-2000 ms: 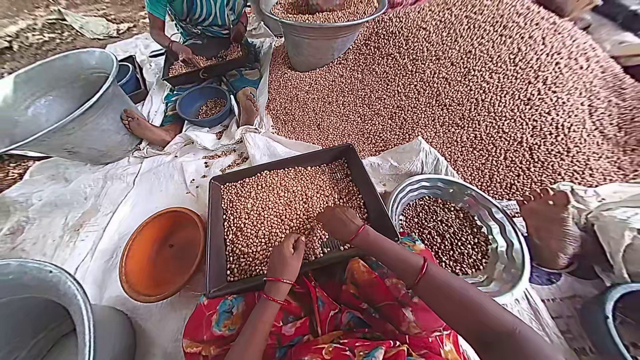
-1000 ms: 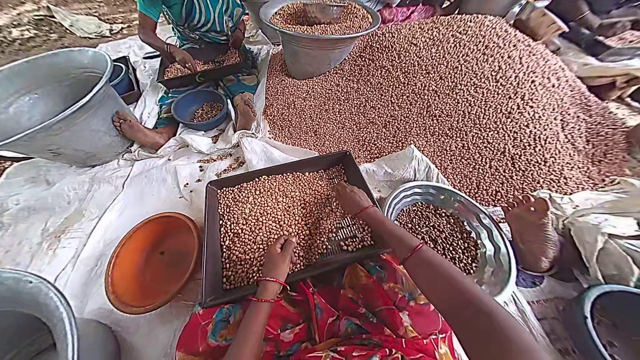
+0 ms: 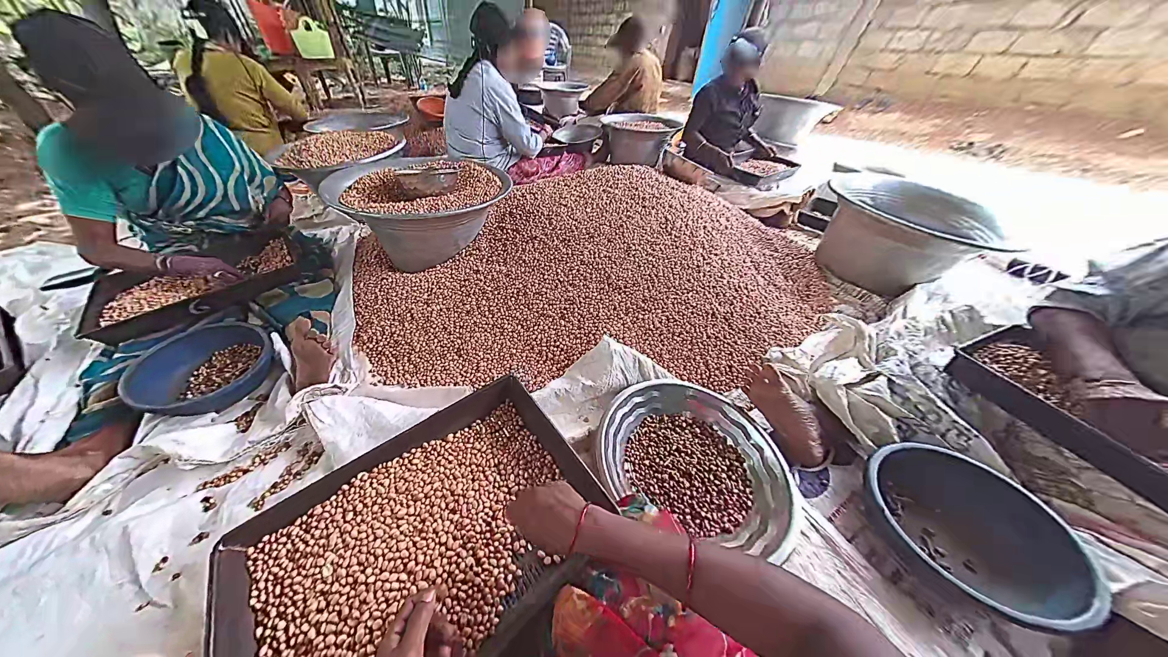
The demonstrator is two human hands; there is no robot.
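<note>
A dark rectangular tray [image 3: 239,558] filled with tan nuts or seeds [image 3: 392,511] lies tilted at the lower centre. My right hand [image 3: 547,516] rests palm down on the seeds near the tray's right side; what is under its fingers is hidden. At the bottom edge, my left hand [image 3: 420,630] touches the seeds with its fingers bent, partly cut off by the frame. Whether either hand grips seeds cannot be told. Right of the tray sits a shiny metal basin [image 3: 613,429] with darker seeds [image 3: 689,474] in it.
A large heap of seeds [image 3: 584,274] lies beyond the tray, with metal tubs [image 3: 429,228] around it. A blue basin [image 3: 151,388] is at left, a dark basin [image 3: 995,547] at right. A person [image 3: 173,201] sits at left with a tray; a bare foot [image 3: 787,415] is near the metal basin.
The view has tilted up and now takes in more people and the whole heap. My right hand has moved from the tray's far right part back toward its near right side.
</note>
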